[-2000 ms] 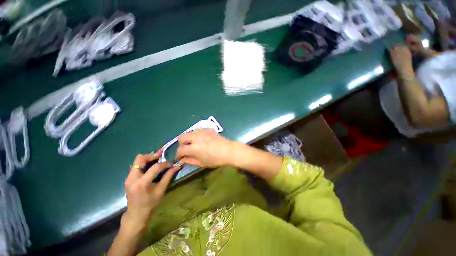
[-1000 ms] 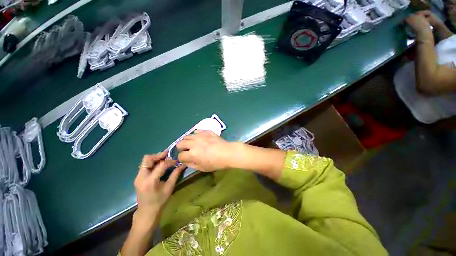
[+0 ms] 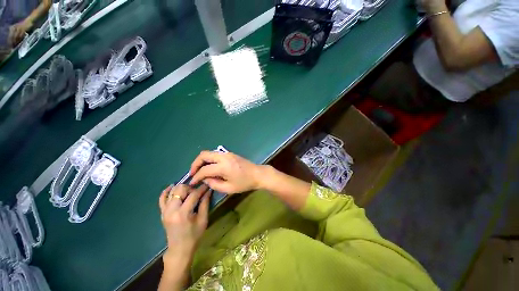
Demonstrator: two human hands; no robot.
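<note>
A white loop frame (image 3: 221, 149) lies under my hands at the green bench's front edge. Only its far end and a short strip of its side show; the rest is hidden by my fingers. My left hand (image 3: 185, 211), with a ring on one finger, grips the frame's near end. My right hand (image 3: 223, 172) is on the frame from above, fingers bent down and touching it close to my left fingertips. Whether a small part is between my fingers cannot be seen. A bright white pile of thin pins (image 3: 239, 79) lies beyond my hands.
Two white frames (image 3: 94, 187) lie left, with more stacked at far left (image 3: 23, 227). A black fan (image 3: 300, 35) stands right of the pin pile, near a metal post (image 3: 213, 25). A carton (image 3: 370, 149) of frames is below the bench edge. Another person's arm (image 3: 449, 42) is at upper right.
The view has shifted, moving the pin pile and fan leftward. My hands have drawn closer together, and my right hand now covers more of the frame. Another person's arm shows at upper left.
</note>
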